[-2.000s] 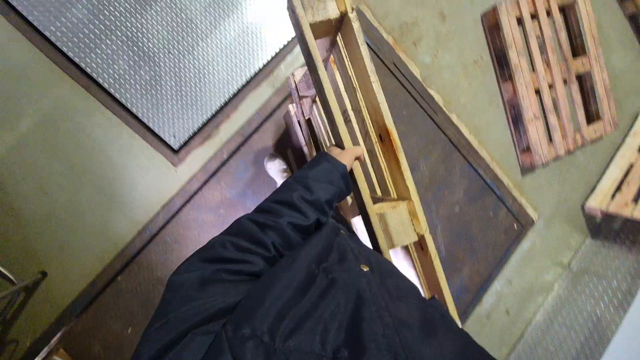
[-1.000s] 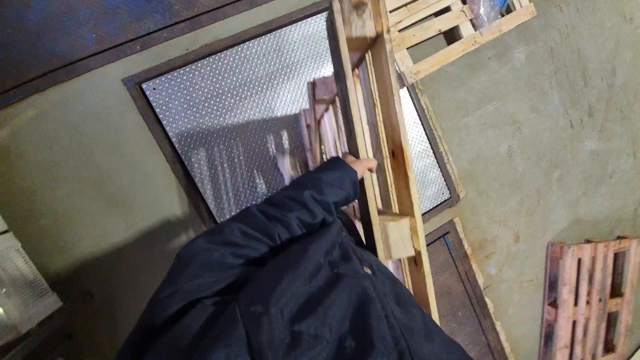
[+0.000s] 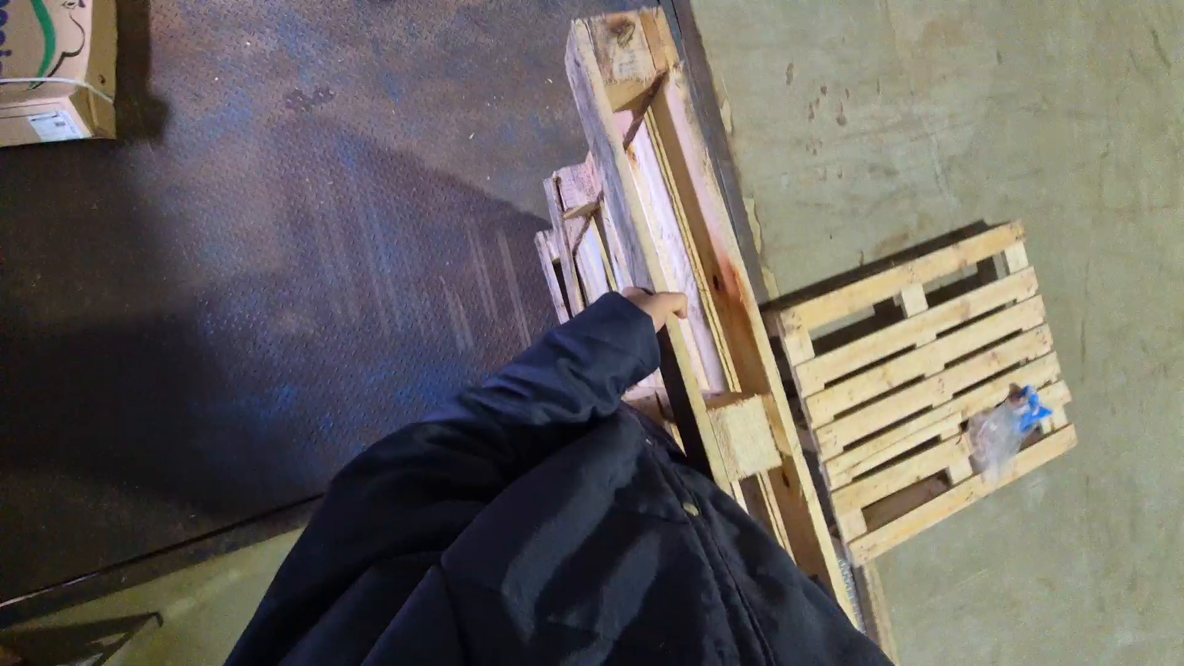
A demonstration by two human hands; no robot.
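A wooden pallet (image 3: 745,435) is held up on edge in front of my body, its long side and blocks toward the camera. My left hand (image 3: 659,307) comes from the dark jacket sleeve and grips one of its long boards near the middle, fingers curled over the edge. Beyond the sleeve, on the left side of this pallet, part of the slats of more pallet wood (image 3: 575,231) shows. The jacket hides the pallet's lower end. My right hand is not in view.
On the floor at right lies a pallet (image 3: 925,356) bearing clear and blue plastic film (image 3: 1004,435). A cardboard box (image 3: 55,79) sits at upper left on a dark textured metal plate (image 3: 277,231). At bottom left is a dark frame-like object, partly visible.
The view has swung across the floor: the bright metal plate is mostly gone, and a dark plate, a box and a whole pallet show. My left hand still grips the carried pallet.
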